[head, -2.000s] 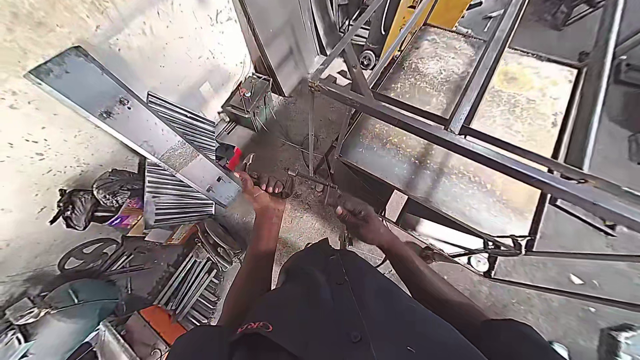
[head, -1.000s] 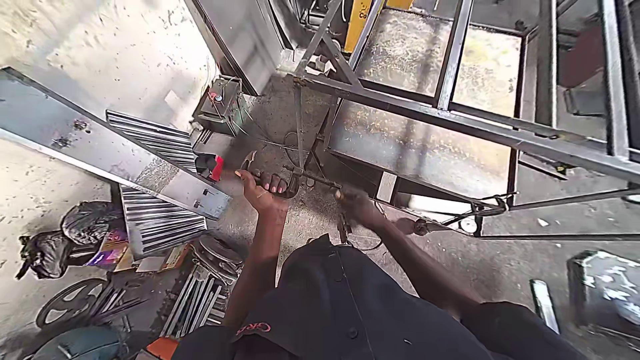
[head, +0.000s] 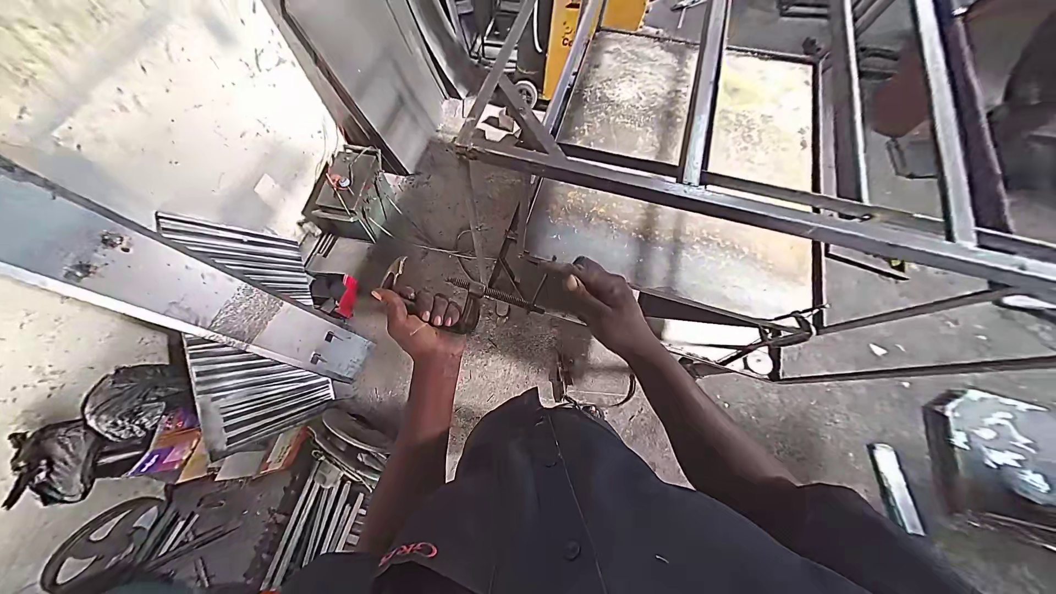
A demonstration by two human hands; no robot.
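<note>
My left hand (head: 425,320) is closed around the frame of a dark metal C-clamp (head: 472,310). The clamp's threaded screw (head: 507,297) points toward my right hand (head: 606,305), whose fingers are closed at the screw's handle end. Part of the clamp frame is hidden by my left fingers. To the left, a long metal plate (head: 272,318) with small holes slants down toward my left hand, not touching it. Beyond my right hand stands a welded square-tube steel frame (head: 660,188) beside a worn metal sheet (head: 635,231).
Left of me lie ribbed metal panels (head: 256,396), a black plastic bag (head: 136,400), a spoked wheel (head: 103,544) and a bundle of metal bars (head: 318,511). A box-shaped device with wires (head: 346,186) stands ahead. At right are a metal strip (head: 897,487) and a dark paint-marked block (head: 994,462).
Both hands stay at the clamp. My right hand has drawn slightly away from my left hand, and more of the screw's thread shows between them. The view has shifted rightward.
</note>
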